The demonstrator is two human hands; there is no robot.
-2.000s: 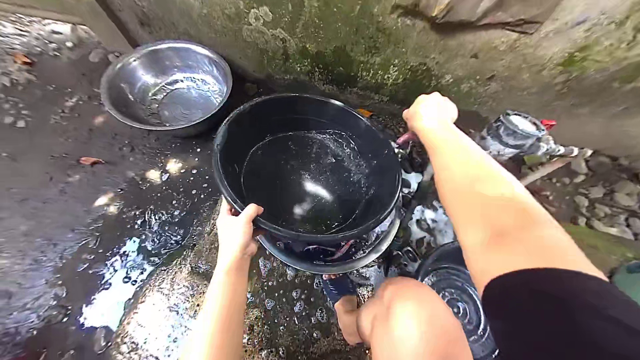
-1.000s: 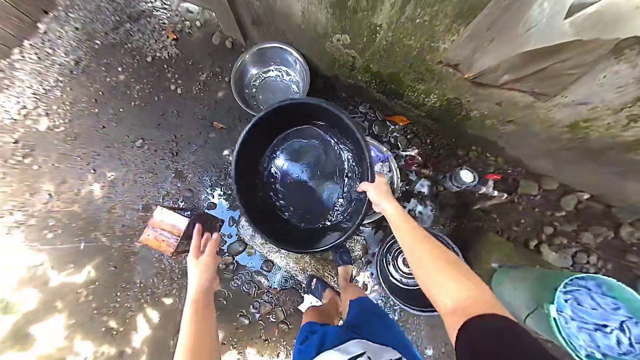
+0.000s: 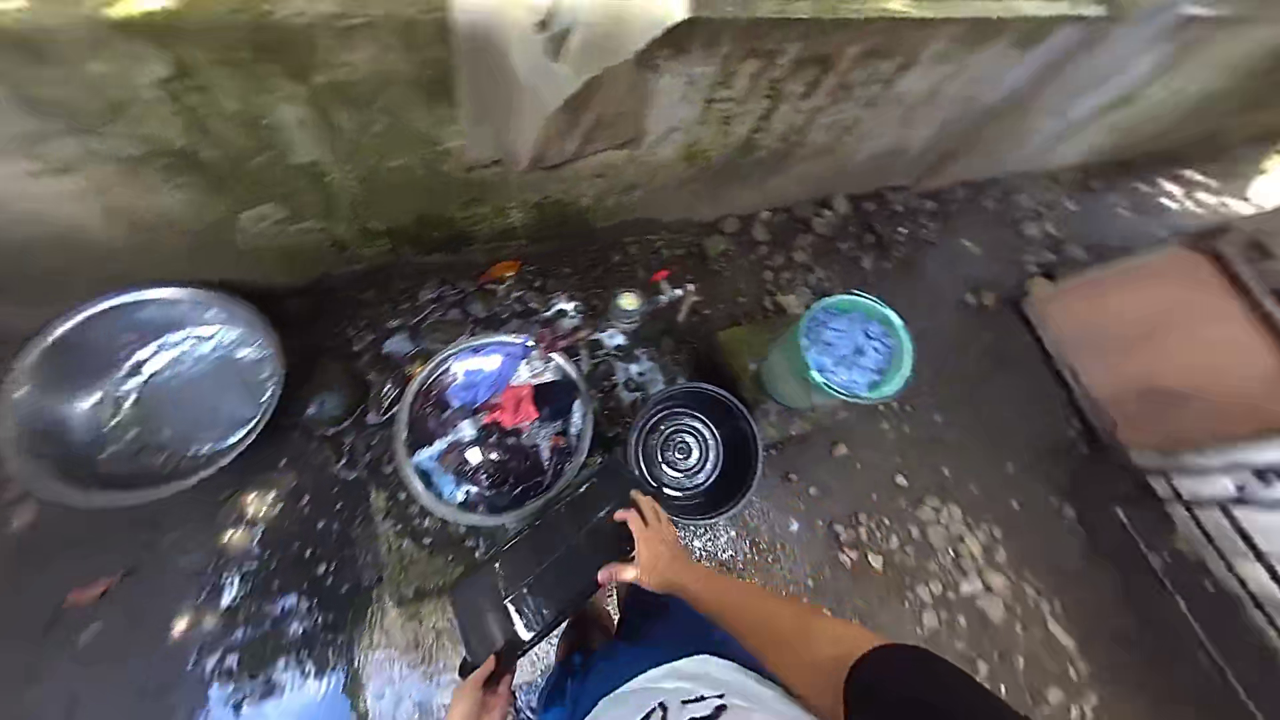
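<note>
Both hands hold a black basin (image 3: pixel 550 565), tipped on its side close to my body; its inside is hidden. My right hand (image 3: pixel 655 550) grips its upper right end, while the fingers of my left hand (image 3: pixel 485 690) are on its lower left end at the frame's bottom edge. Just beyond it, a round metal basin (image 3: pixel 408 470) holds wet clothes (image 3: pixel 512 407) in blue, red and dark colours. A smaller black tub (image 3: pixel 748 450) with a ringed bottom is right beside that basin, near my right hand.
At far left lies a wide shiny metal basin (image 3: pixel 60 480). A green bucket (image 3: pixel 790 370) with blue cloth (image 3: pixel 848 348) stands right of the black tub. The concrete wall (image 3: pixel 330 170) runs behind. Stones (image 3: pixel 960 560) and a brown slab-like surface (image 3: pixel 1160 350) are at right.
The black basin, upright with liquid inside in the earlier frames, is now tipped on its side. My left hand, off it one second ago, is on it again. The view has turned a lot.
</note>
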